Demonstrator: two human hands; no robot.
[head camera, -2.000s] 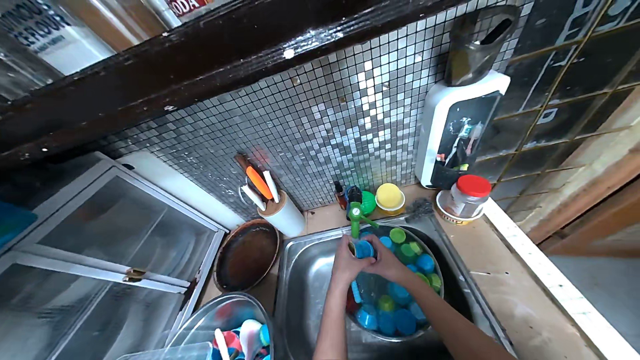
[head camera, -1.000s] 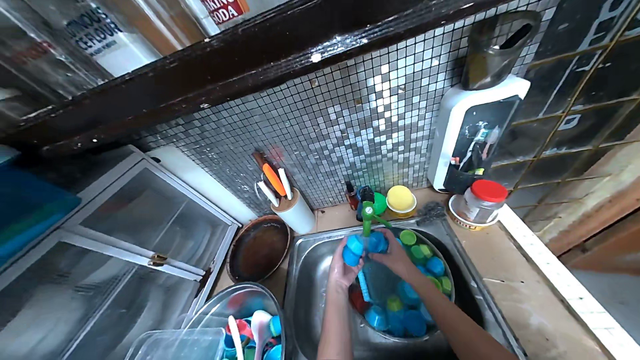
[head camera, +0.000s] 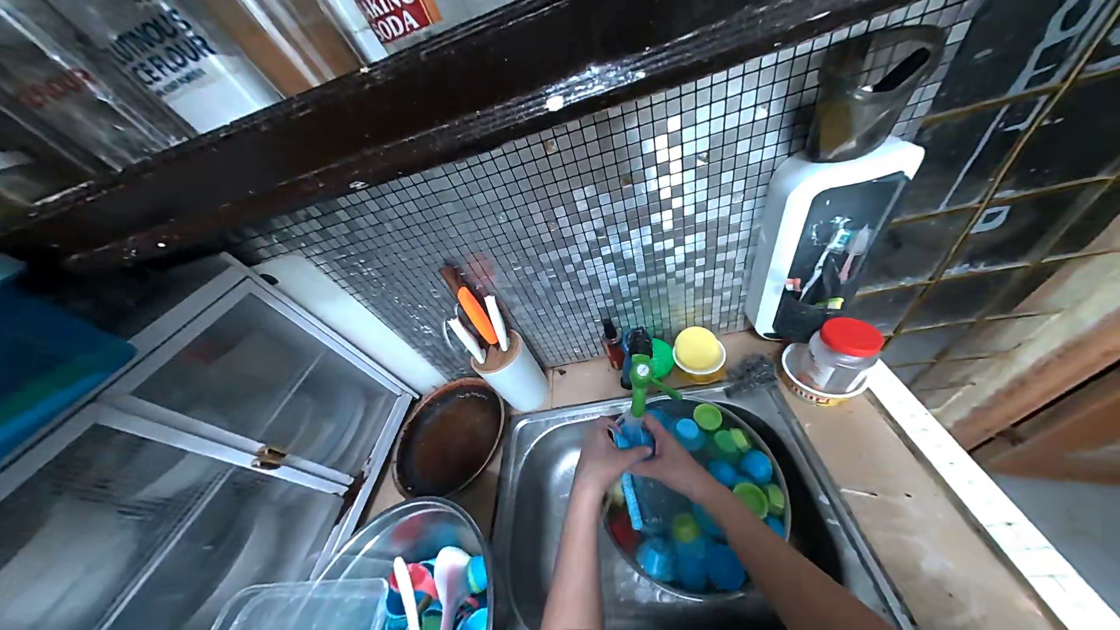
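Under the green faucet (head camera: 641, 385), my left hand (head camera: 604, 459) and my right hand (head camera: 672, 459) close together around a small blue plastic cup (head camera: 634, 433). Below them a round metal basin (head camera: 785, 490) stands in the steel sink, holding water and many blue and green cups or caps, such as a green one (head camera: 751, 500) and a blue one (head camera: 725, 567). A light blue strip-like item (head camera: 632, 503) lies at the basin's left side, just below my hands. Something red in the basin is partly hidden by my left forearm.
Left of the sink (head camera: 547, 525) are a clear bowl (head camera: 437, 512) of colourful utensils and cups, a clear plastic container (head camera: 302, 604), a brown round pan (head camera: 449, 437) and a knife block (head camera: 516, 376). Behind stands a yellow tub (head camera: 698, 350); right, a red-lidded jar (head camera: 842, 354). A dark shelf (head camera: 490, 79) overhangs.
One second ago my hands were apart, each at a blue cup; now they are together at one blue cup under the faucet.
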